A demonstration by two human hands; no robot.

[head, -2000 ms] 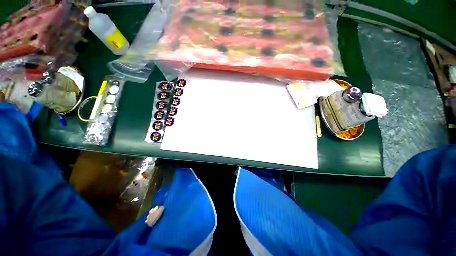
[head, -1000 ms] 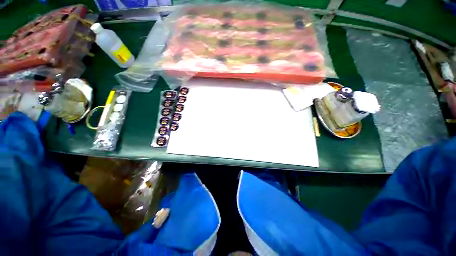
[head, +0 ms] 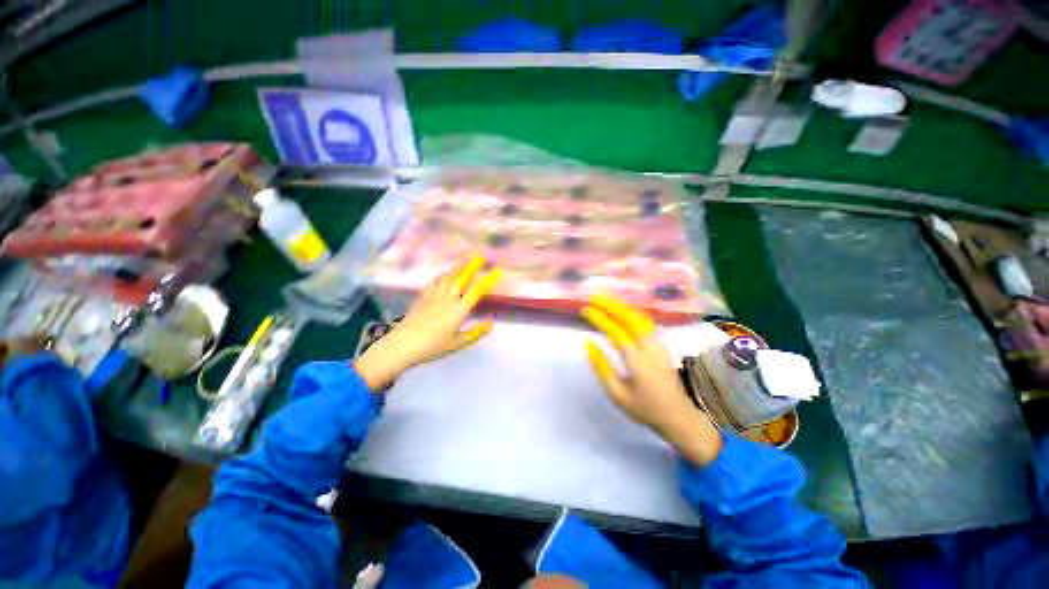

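Observation:
My left hand [head: 441, 320], with yellow finger cots, reaches to the front left edge of the pink foam tray [head: 541, 247]. My right hand [head: 630, 359], also with yellow cots, is at the tray's front right edge. Both hands have spread fingers and hold nothing that I can see. Clear crinkled plastic covers the tray and its rows of dark round watches. The white mat [head: 523, 426] lies in front of the tray, under my hands. My left wrist and sleeve hide most of the sticker strip [head: 374, 334].
Dispenser bottles [head: 742, 385] stand in a round dish at the right, with a white wad on top. A squeeze bottle [head: 291, 230], a sleeve of white discs [head: 245, 385] and another pink tray [head: 138, 207] are at the left. A neighbour's blue sleeve [head: 52, 443] is far left.
Both my hands have come into view and reached forward over the mat to the tray's front edge. The view has tilted up, showing the green partition and a purple-and-white sign.

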